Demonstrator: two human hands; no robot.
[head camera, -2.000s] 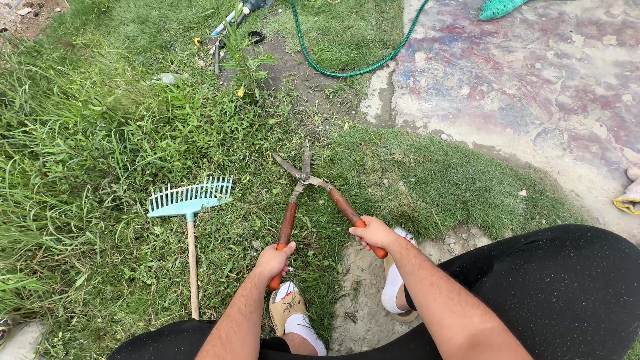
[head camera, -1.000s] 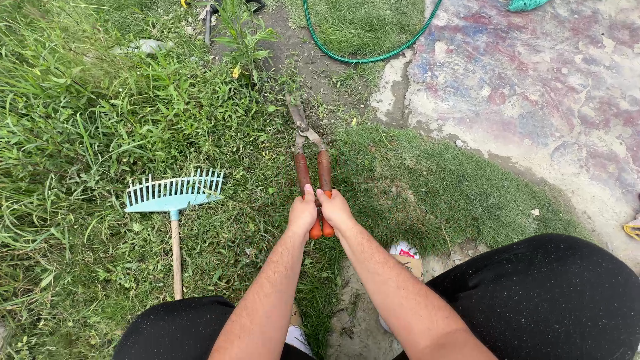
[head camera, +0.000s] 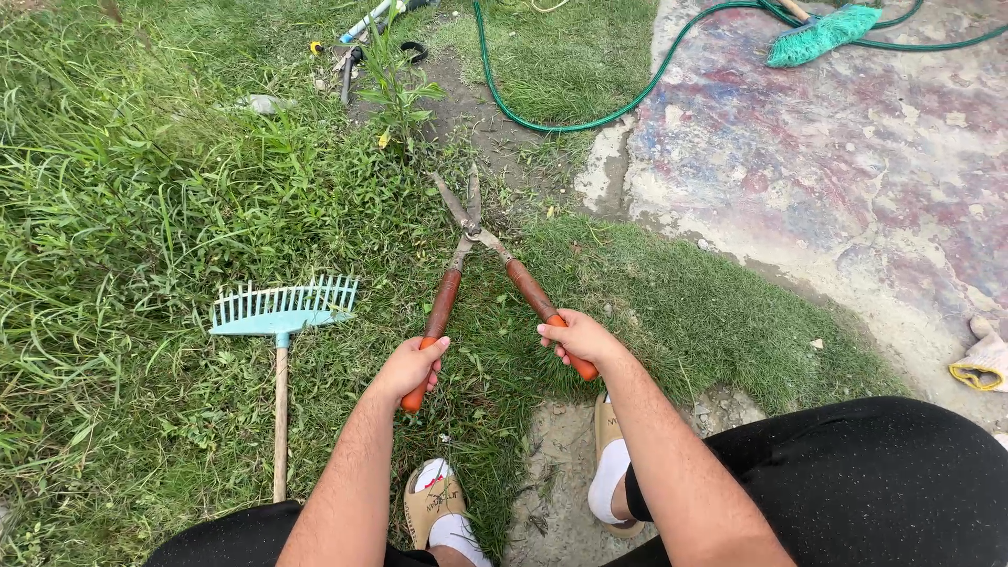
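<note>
Both of my hands hold a pair of hedge shears with rusty blades and brown and orange handles. My left hand is closed around the left handle, near its orange end. Around the orange part of the right handle is my right hand. The handles are spread and the blades stand apart in a V, pointing away from me over the cut grass near a leafy weed. A light blue rake with a wooden handle lies on the grass to the left.
A green hose curves over grass and worn concrete. A green-bristled broom lies at the upper right, a work glove at the right edge. Tools with dark parts lie beyond the weed. My sandalled feet are below.
The shears were spread at first, then brought together with my hands side by side; now my hands are apart and the blades are spread again.
</note>
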